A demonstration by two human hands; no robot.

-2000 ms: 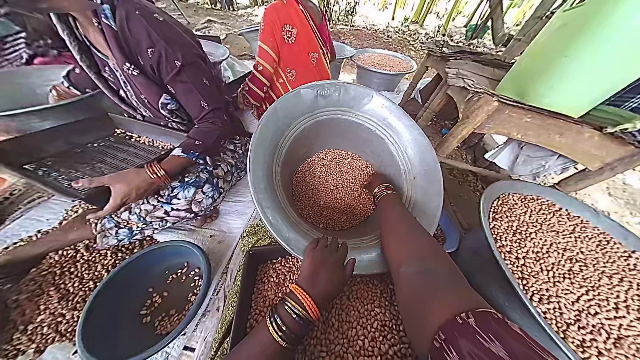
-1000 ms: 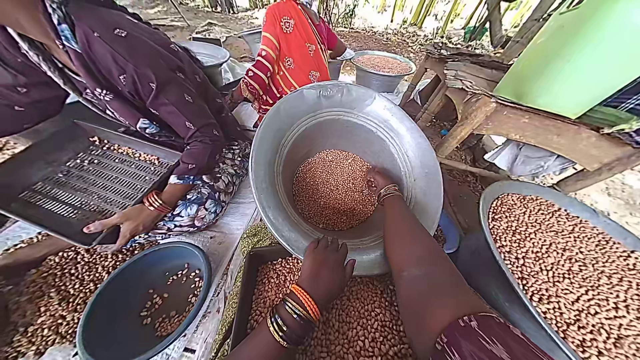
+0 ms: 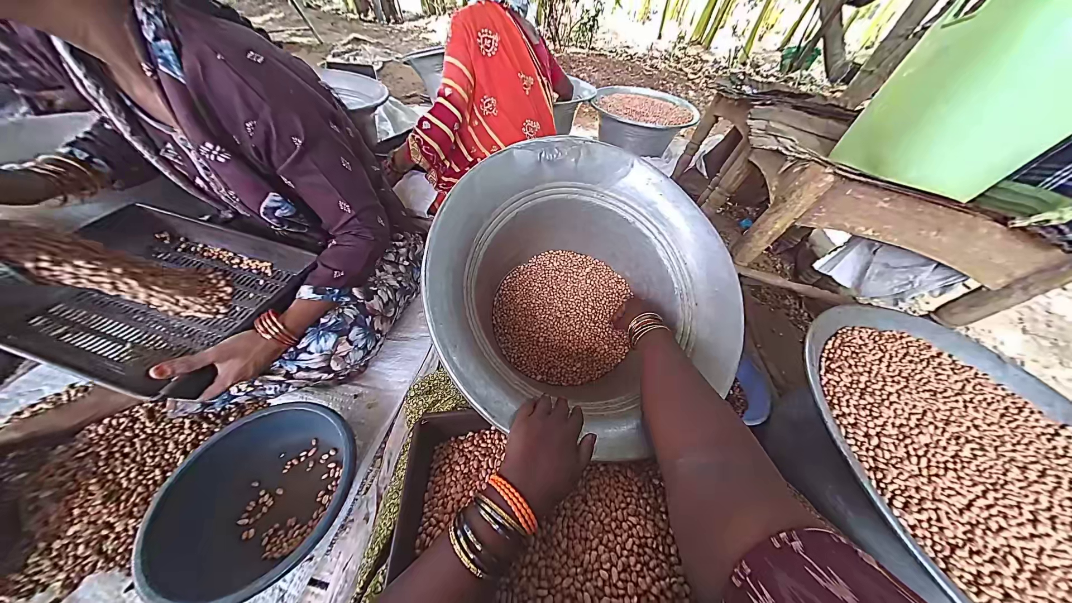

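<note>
A large round metal basin (image 3: 578, 201) tilts toward me, with a heap of small brown nuts or seeds (image 3: 561, 318) inside. My left hand (image 3: 548, 448) rests over the near rim of the basin, fingers on the metal; whether it grips is hard to tell. My right hand (image 3: 636, 316) reaches inside, its fingers partly hidden at the right edge of the heap. Beneath the basin's near rim is a dark rectangular tray (image 3: 410, 494) full of larger brown nuts (image 3: 595, 536).
At left a person (image 3: 293, 142) holds a black slotted tray (image 3: 126, 343) while nuts pour onto it. A blue-grey bowl (image 3: 201, 511) holds some nuts. At right are a wide tub (image 3: 846, 452) of nuts and a wooden bench (image 3: 921, 226). Another person (image 3: 494, 84) sits behind the basin.
The person at left has shifted the slotted tray, and nuts now fall onto it in a stream. My hands and the basin have barely moved.
</note>
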